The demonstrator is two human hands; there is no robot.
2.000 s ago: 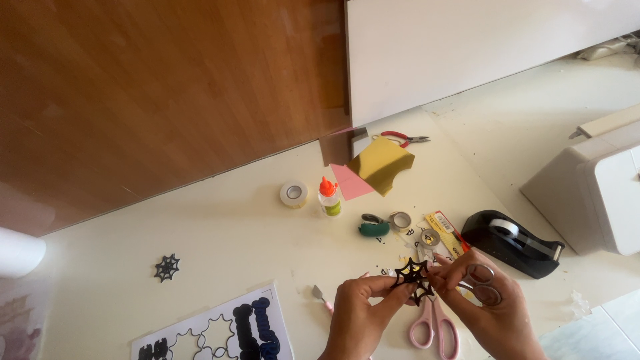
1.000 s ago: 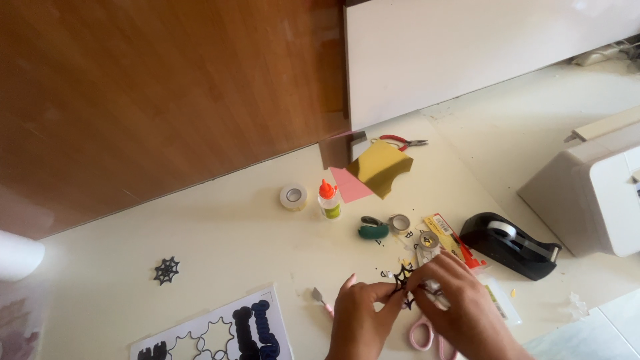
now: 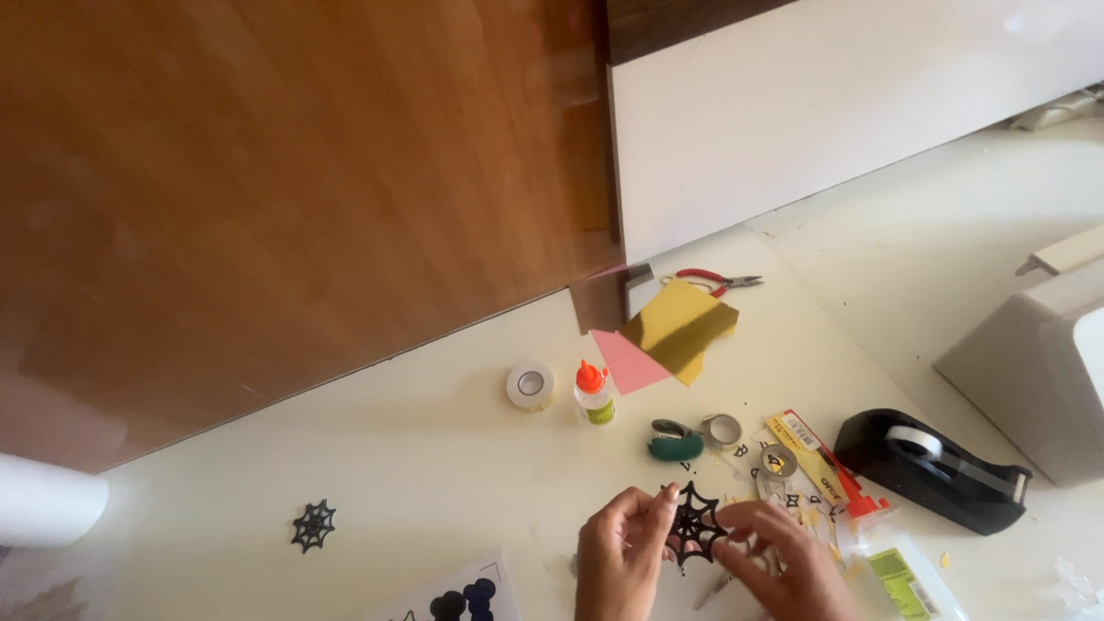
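My left hand [image 3: 623,548] grips the left edge of a black spider web cutout [image 3: 693,523] between thumb and fingers. At the cutout's right edge are the fingertips of my right hand [image 3: 780,556], with small scissors [image 3: 718,588] partly hidden beneath that hand. A second black spider web cutout [image 3: 313,526] lies on the table at the left. Part of a white sheet with black cut shapes [image 3: 466,595] shows at the bottom edge.
Beyond my hands are a green stapler [image 3: 676,442], a glue bottle [image 3: 594,395], tape rolls [image 3: 530,385], gold card [image 3: 681,328] and red-handled pliers [image 3: 720,280]. Small paper scraps lie right of my hands, near a black tape dispenser [image 3: 931,470]. A white roll [image 3: 52,500] is far left.
The web cutout now faces the camera between both hands; one second ago my right hand partly covered it. The view has shifted, and less of the sheet at the bottom shows.
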